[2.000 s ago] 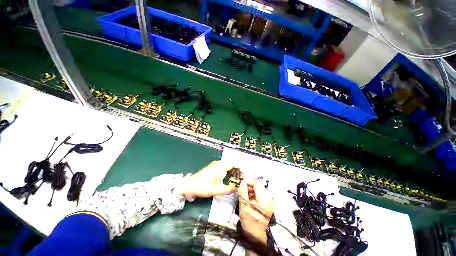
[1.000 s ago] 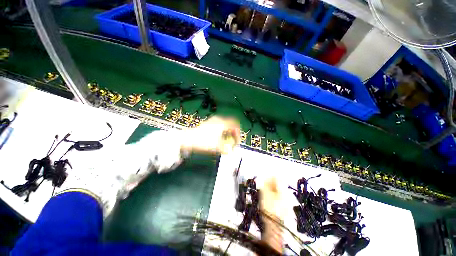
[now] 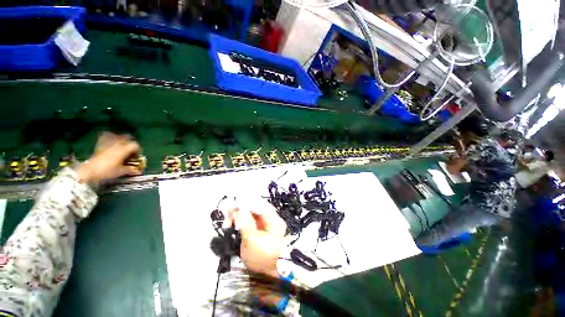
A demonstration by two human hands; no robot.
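My left hand (image 3: 110, 160), in a white patterned sleeve, is at the belt's near edge with its fingers on a small yellow circuit board (image 3: 136, 163). My right hand (image 3: 259, 240), with a blue wristband, is blurred over the white work sheet (image 3: 192, 247). Its fingertips are beside black tied cables (image 3: 225, 243); whether it grips one cannot be told. More black cables (image 3: 303, 207) lie heaped right of this hand, with one bundle (image 3: 303, 260) nearer me.
A row of yellow boards (image 3: 238, 160) runs along the belt rail (image 3: 148, 182). Blue bins (image 3: 263, 71) stand beyond the green belt (image 3: 179, 108). A metal post (image 3: 443, 130) rises at right. A neighbouring person (image 3: 489, 179) is at the bench on the right.
The view has swung to the right, showing the neighbouring person. My left hand stays by the gap in the board row. My right hand remains by the cables, its fingers now beside the nearer bundles.
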